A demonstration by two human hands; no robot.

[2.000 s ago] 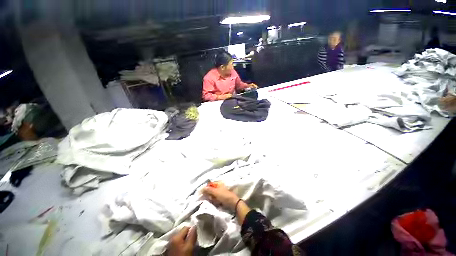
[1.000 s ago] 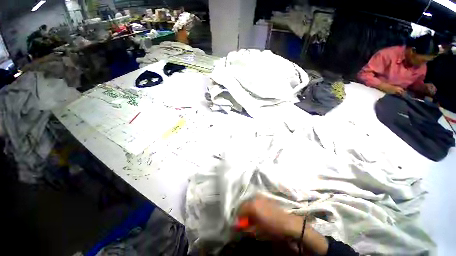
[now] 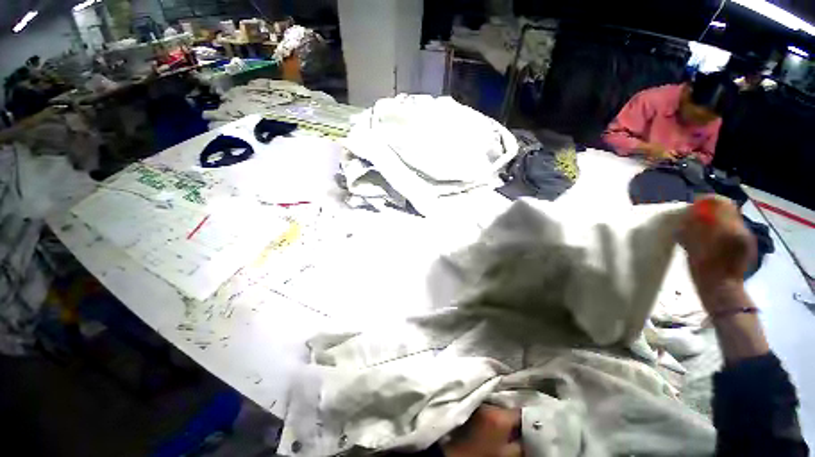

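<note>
The off-white garment [image 3: 500, 348] lies heaped on the near table, part of it lifted to the right. My right hand [image 3: 718, 239] is raised at the right, gripping a corner of the garment. The red-orange thread snips [image 3: 705, 211] show in that hand; their blades are not visible. My left hand [image 3: 488, 430] is at the bottom edge, partly covered by the cloth and holding it. Dark round fasteners [image 3: 343, 441] show on the lower left cloth and beside the left hand.
An off-white garment pile [image 3: 427, 147] stands beyond. Dark grey garments [image 3: 536, 170] lie beside it. A person in pink [image 3: 666, 120] works across the table with dark cloth. The left table holds a marked paper sheet [image 3: 170, 236], black fabric loops [image 3: 226, 152] and a yellowish strip [image 3: 280, 243].
My right hand has moved from low centre up and to the right, lifting part of the garment. My left hand now shows at the bottom. The view has shifted slightly.
</note>
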